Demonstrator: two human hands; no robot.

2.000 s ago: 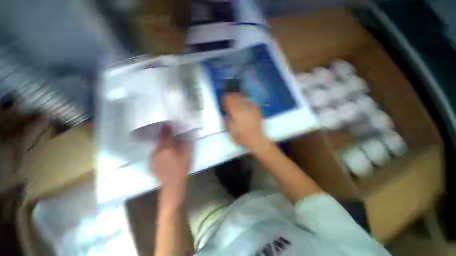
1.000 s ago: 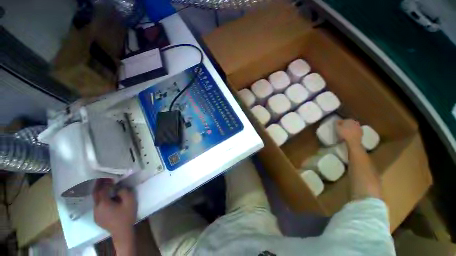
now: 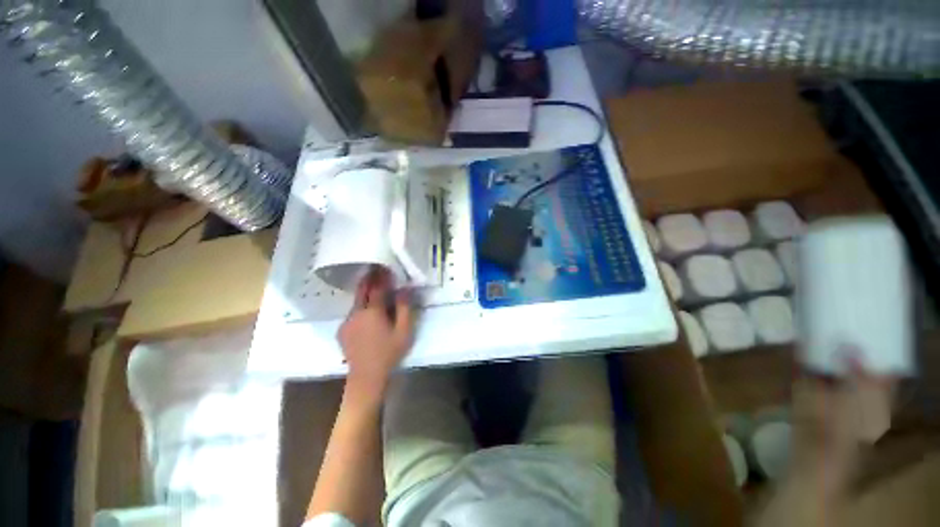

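A white plastic shell (image 3: 356, 221) lies on the fixture at the left of the white table, its open end towards me. My left hand (image 3: 377, 321) is at that open end, fingers touching its rim. My right hand (image 3: 840, 412) is blurred and holds another white shell (image 3: 855, 293) raised over the right carton. The fixture (image 3: 412, 232) with a white upright part stands beside the first shell on the perforated base plate (image 3: 301, 278). The black switch (image 3: 506, 237) with its cable lies on the blue mat (image 3: 608, 252), untouched.
The right carton (image 3: 675, 432) holds rows of white shells. The left carton (image 3: 98, 432) holds a translucent white liner (image 3: 206, 412). A small flat box (image 3: 491, 120) and a brown box (image 3: 407, 77) stand behind. Foil ducts (image 3: 134, 113) hang at left and upper right.
My right hand has lifted a shell up out of the right carton. My left hand remains at the shell on the fixture. The view has turned, so the table now sits more central.
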